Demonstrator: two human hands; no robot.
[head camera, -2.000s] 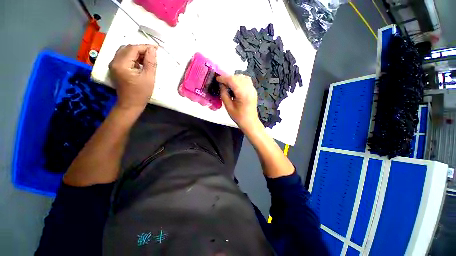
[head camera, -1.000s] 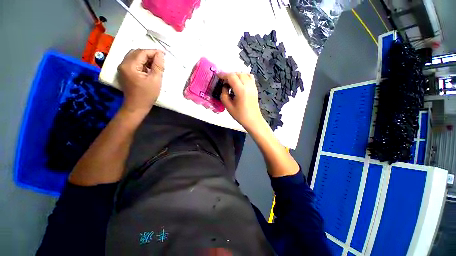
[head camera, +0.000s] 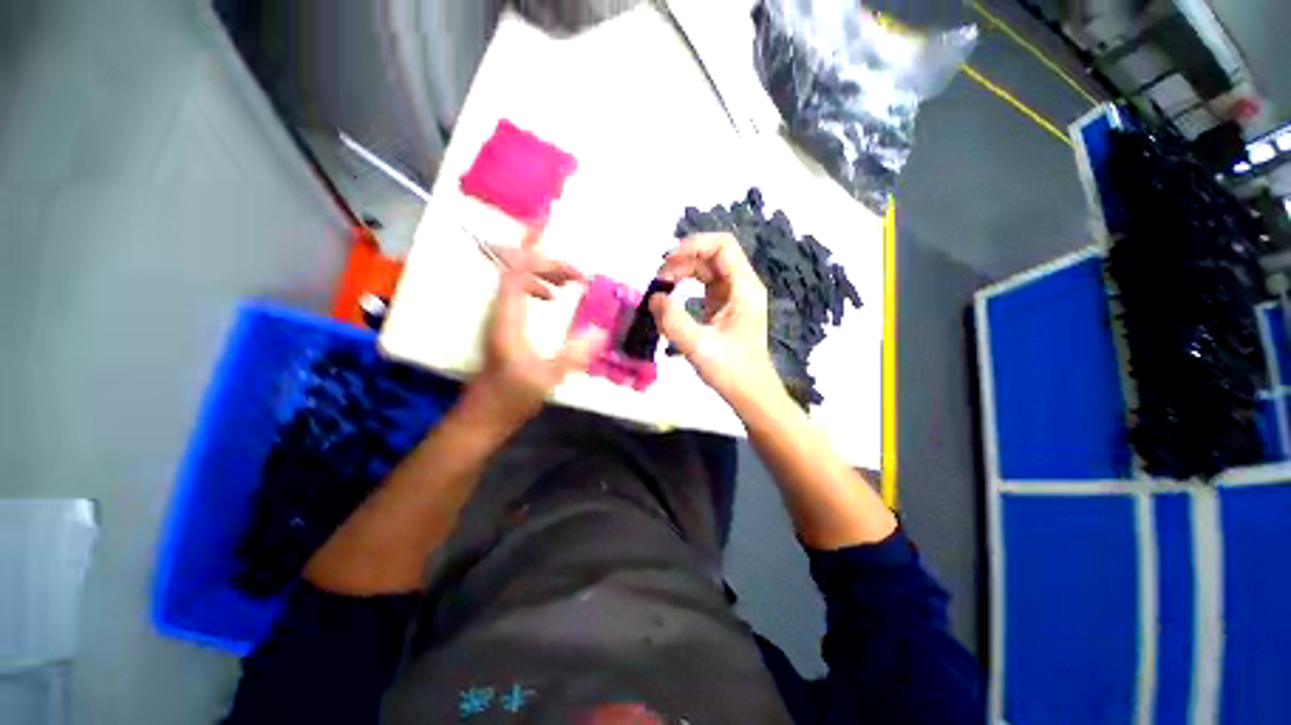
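Note:
A pink fixture (head camera: 606, 315) lies on the white tabletop near its front edge, partly covered by my hands. My right hand (head camera: 719, 312) holds a black part (head camera: 646, 323) between thumb and fingers, over the fixture's right side. My left hand (head camera: 531, 333) is at the fixture's left side, blurred, with fingers apart and nothing visible in it. A pile of flat black parts (head camera: 800, 290) lies to the right, partly behind my right hand. The thin rod tool (head camera: 484, 247) lies just beyond my left hand.
A second pink block (head camera: 520, 173) lies further back on the white table (head camera: 439, 305). A clear plastic bag (head camera: 835, 99) is at the far right corner. A blue bin (head camera: 213, 489) with black parts stands to the left. Orange equipment (head camera: 365, 276) is beside the table; blue panelled racks (head camera: 1055, 368) stand right.
The view has shifted, so the table sits lower and further right. My left hand has opened from a closed fist and moved to the fixture. My right hand has lifted slightly with the black part.

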